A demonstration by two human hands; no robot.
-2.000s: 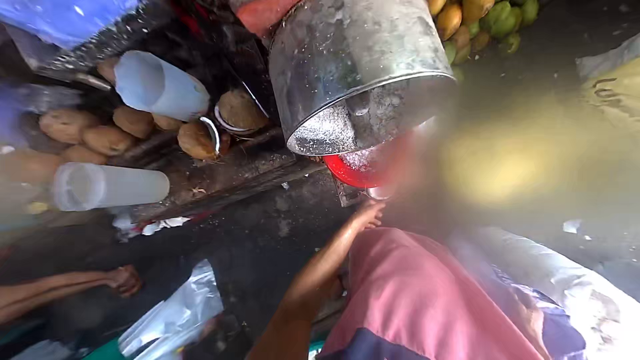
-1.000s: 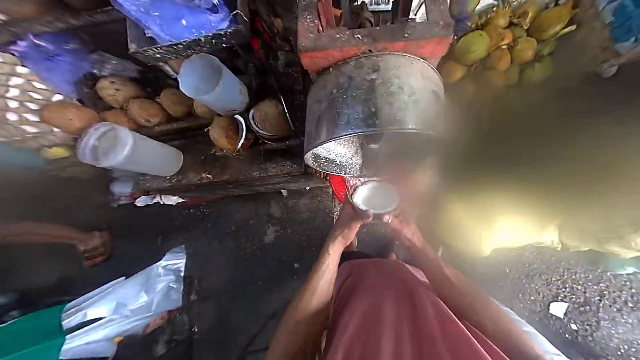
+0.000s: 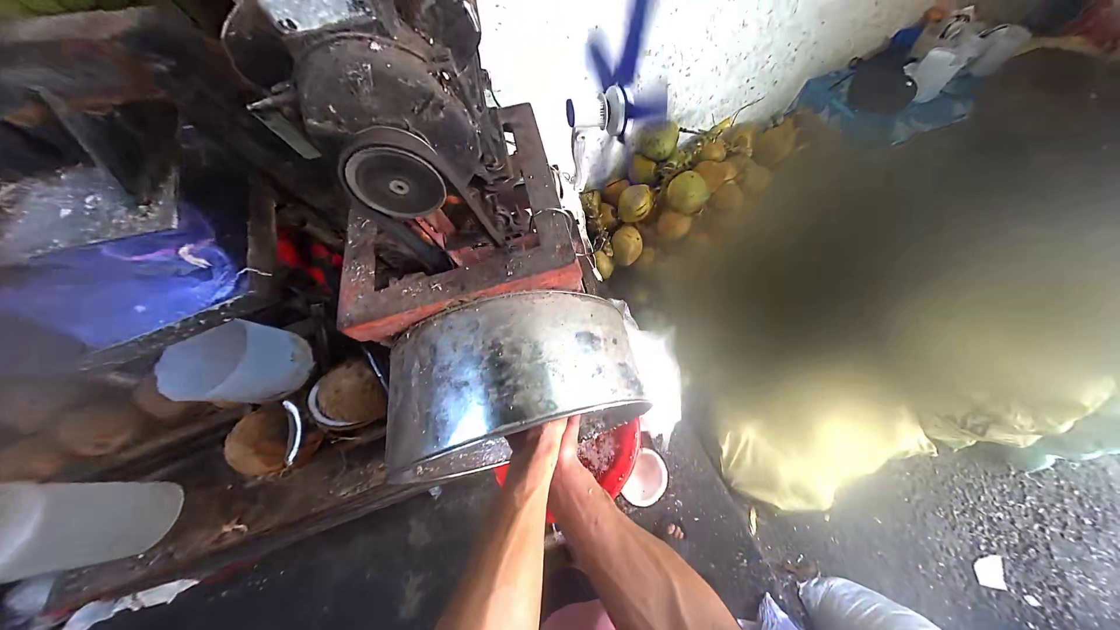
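Both my forearms reach up to the lower rim of a round metal drum guard [image 3: 516, 376]. My left hand [image 3: 538, 437] and my right hand [image 3: 570, 451] are close together at its opening; their fingers are hidden inside, so what they hold cannot be seen. Below the opening, a red plastic basin [image 3: 623, 459] holds white grated material. A white-lined bowl or coconut half [image 3: 646, 479] sits just right of the basin. The drum guard is against a red metal frame [image 3: 464, 302], which carries a motor with a belt pulley [image 3: 394, 181].
Coconut halves [image 3: 267, 437] and a translucent plastic container [image 3: 232, 360] stand on a wooden ledge [image 3: 350, 472] at left, with another container [image 3: 87, 525] nearer. Green and yellow coconuts [image 3: 687, 191] are piled by the wall beside a blue fan [image 3: 617, 109]. Yellowish sacks [image 3: 814, 446] lie at right.
My hands have gone from holding a white-filled bowl below the drum guard to reaching into its opening. The bowl is no longer in my hands. The view has shifted upward, showing the motor.
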